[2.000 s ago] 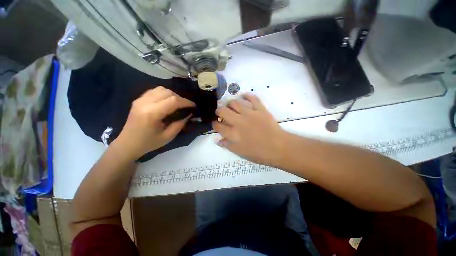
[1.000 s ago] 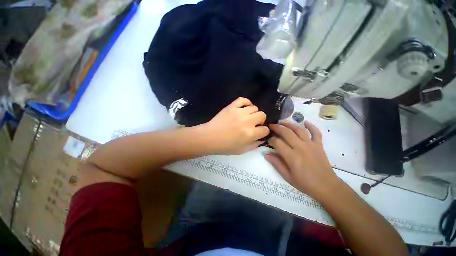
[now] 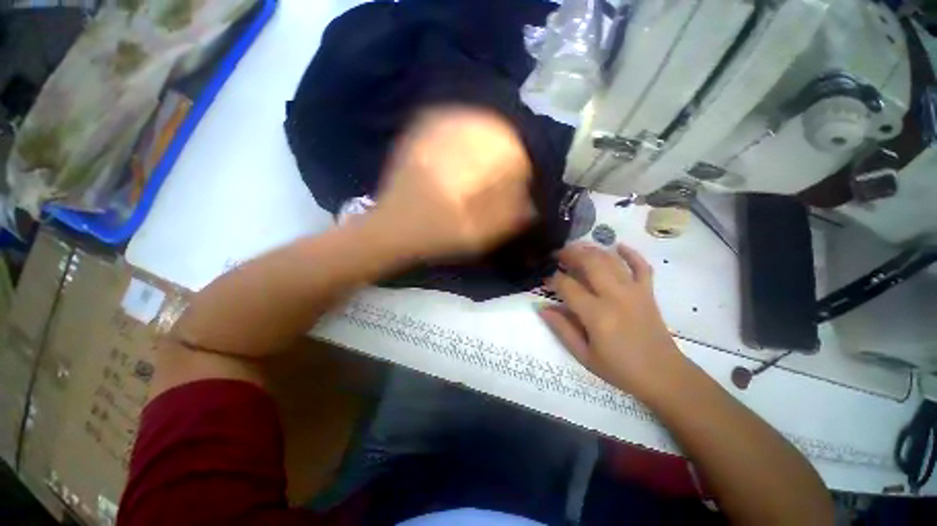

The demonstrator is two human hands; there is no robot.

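A black garment piece (image 3: pixel 411 72) lies bunched on the white table to the left of the sewing machine (image 3: pixel 709 92). Its edge reaches the presser foot area (image 3: pixel 571 205). My left hand (image 3: pixel 457 180) is blurred above the cloth; its fingers look curled, and I cannot tell if they hold cloth. My right hand (image 3: pixel 606 313) rests at the cloth's right edge, just in front of the needle area, with fingertips on the edge and thumb apart. A small whitish patterned patch (image 3: pixel 355 209) shows beside my left wrist, partly covered.
A tan round piece (image 3: pixel 668 221), a black phone (image 3: pixel 778 272) and a small dark disc (image 3: pixel 742 377) are right of the needle. Black-handled scissors (image 3: pixel 916 444) lie far right. A blue tray (image 3: pixel 195 134) and a cardboard carton (image 3: pixel 92 380) are at left.
The view has swung left since the first frame. My left hand has lifted away from the needle area, up and left over the cloth. My right hand has stayed near the cloth's edge.
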